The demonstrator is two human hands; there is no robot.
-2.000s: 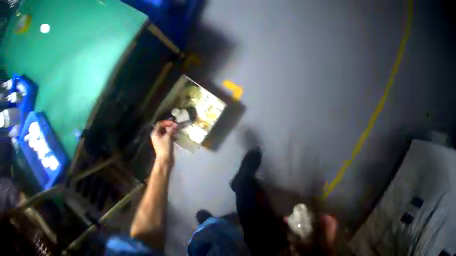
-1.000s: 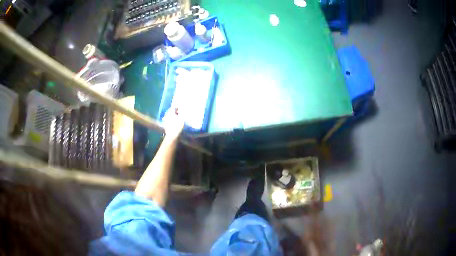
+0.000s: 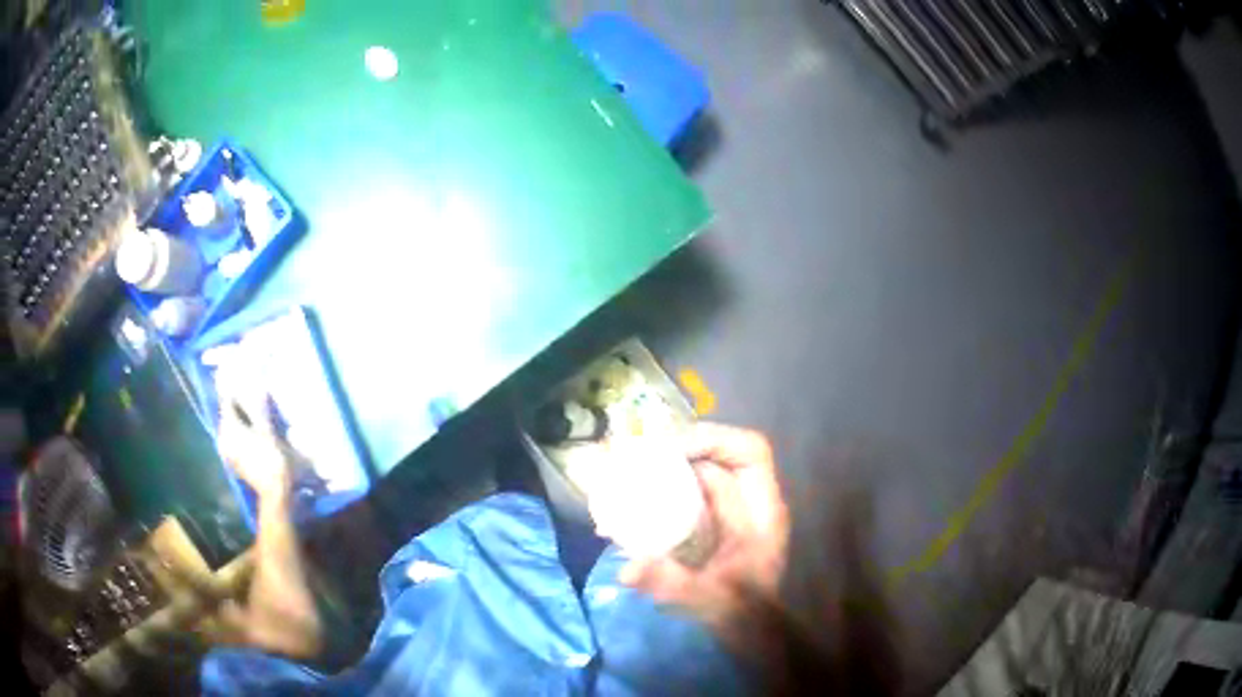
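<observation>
My right hand [image 3: 742, 524] is raised in front of my lap, with its fingers around a pale, rounded, overexposed object [image 3: 638, 501], which looks like the white squeeze bottle. Its outline is washed out by glare. My left hand [image 3: 256, 447] reaches into the shallow blue bin [image 3: 341, 409] of white parts at the bench edge. Its fingers are blurred among the parts, and I cannot tell if they grip one.
Another blue bin [image 3: 279, 234] holds white bottles [image 3: 161, 262]. The green bench [image 3: 545, 177] has a white disc [image 3: 381, 61]. Part trays [image 3: 68, 177] stand left, a fan [image 3: 61, 511] lower left. An open box [image 3: 654, 365] is on the floor, a blue stool [image 3: 640, 75] beyond the bench.
The view has turned, shifting the bench left. My right hand has come up from the lower right edge to the centre with the white object. My left hand is still at the blue bin.
</observation>
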